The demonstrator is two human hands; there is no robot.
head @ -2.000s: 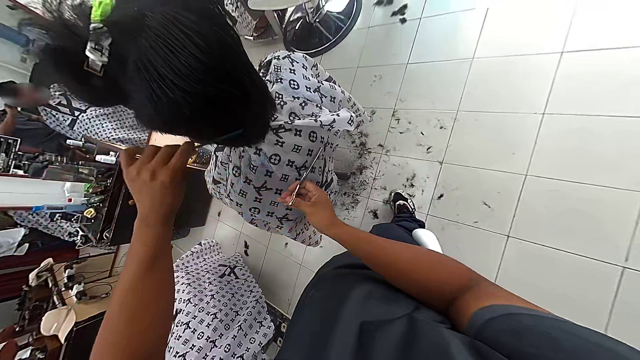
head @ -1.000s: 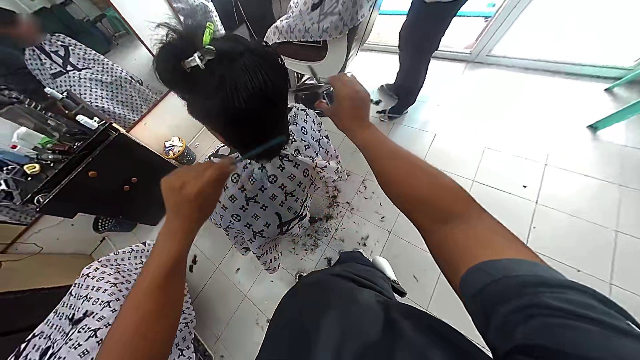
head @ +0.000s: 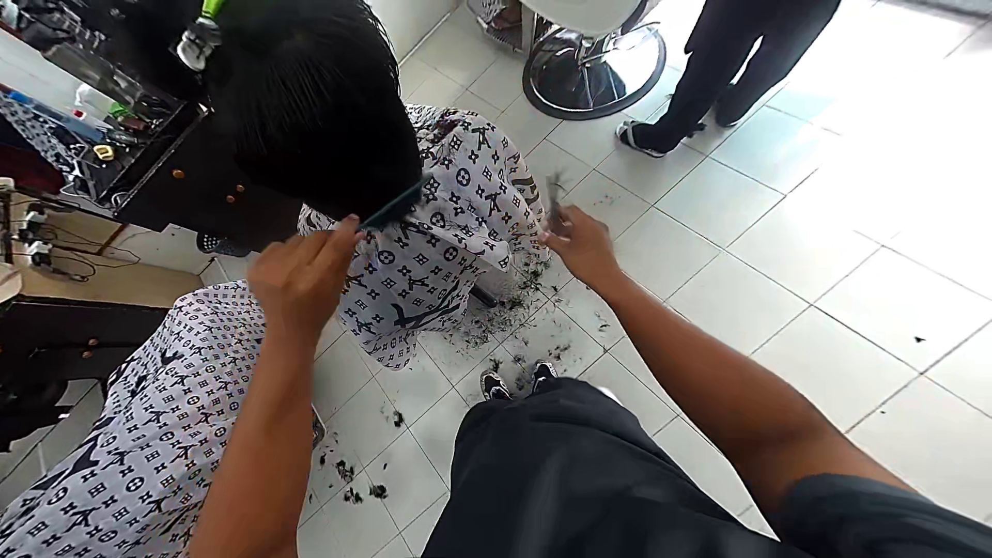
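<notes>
A person with dark hair (head: pixel 310 101) sits in front of me, draped in a white patterned barber's cape (head: pixel 465 201). My left hand (head: pixel 306 271) holds a dark green comb (head: pixel 395 203), whose far part lies against the lower edge of the hair. My right hand (head: pixel 580 242) is off to the right of the cape, its fingers closed on a blurred metal tool (head: pixel 552 198), which looks like haircutting scissors. A silver and green hair clip (head: pixel 200 43) holds hair near the top of the head.
A second caped person (head: pixel 155 411) is close at lower left. Dark drawers (head: pixel 186 182) with tools on top stand at the left. A barber chair's round base (head: pixel 595 70) and a standing person's legs (head: pixel 717 70) are at the back. Cut hair (head: pixel 504 310) litters the tiled floor.
My right hand has moved away from the head, where it was a second ago, to the right of the cape. My left hand still holds the comb at the hair. The view has shifted.
</notes>
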